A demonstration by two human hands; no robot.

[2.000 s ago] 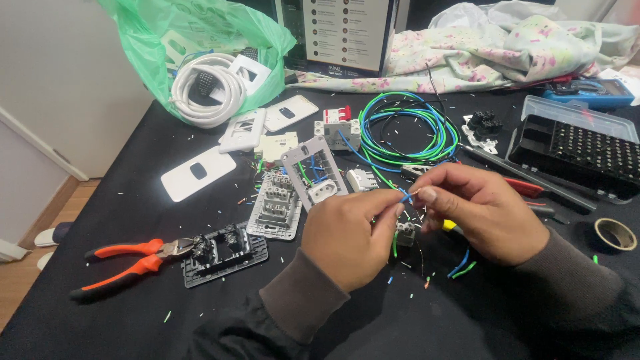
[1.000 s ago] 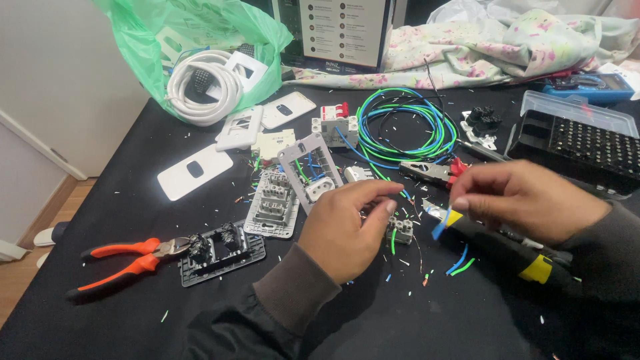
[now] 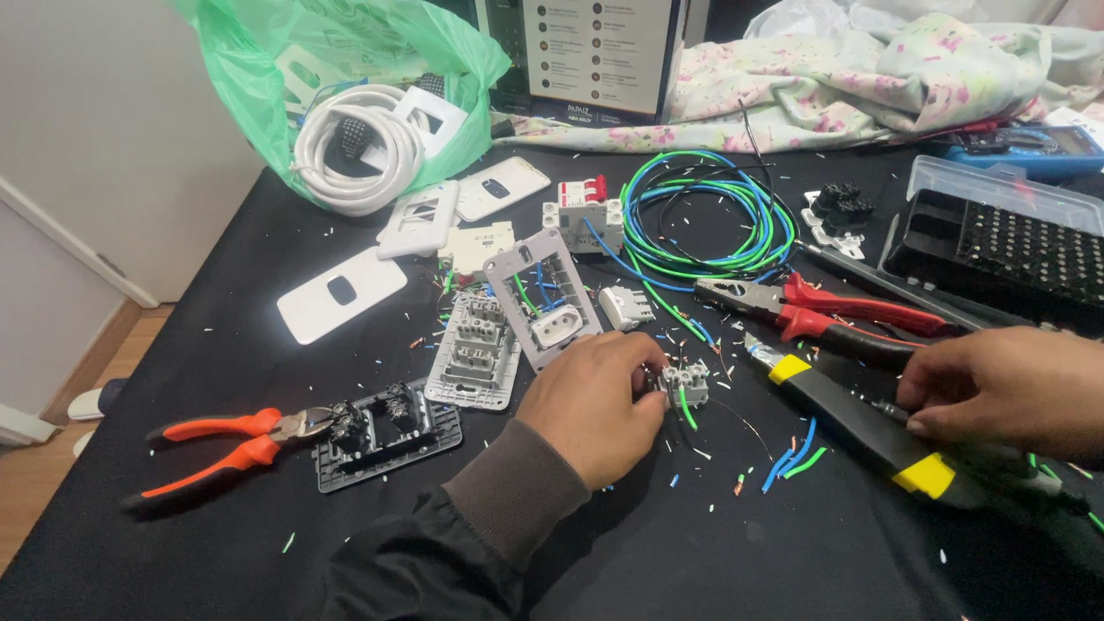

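Observation:
My left hand has its fingertips on a small grey terminal module with short green and black wires in it. At the right, my right hand is at a dark, thin tool, partly hidden, beside the black and yellow utility knife. Red-handled combination pliers lie above the knife. Coiled green, blue and black wire rests behind, its stripped ends toward the module. A grey frame with a white socket stands left of the module. Cut blue wire pieces lie near the knife.
Orange-handled cutters lie by a black switch frame at the left. White cover plates and a circuit breaker are farther back. A green bag holds white cable. An open bit case is at the right.
My hands, together at the wires two seconds ago, are now apart. The right hand has moved right; the left is lower, at the terminal module. The red pliers and knife now lie in view.

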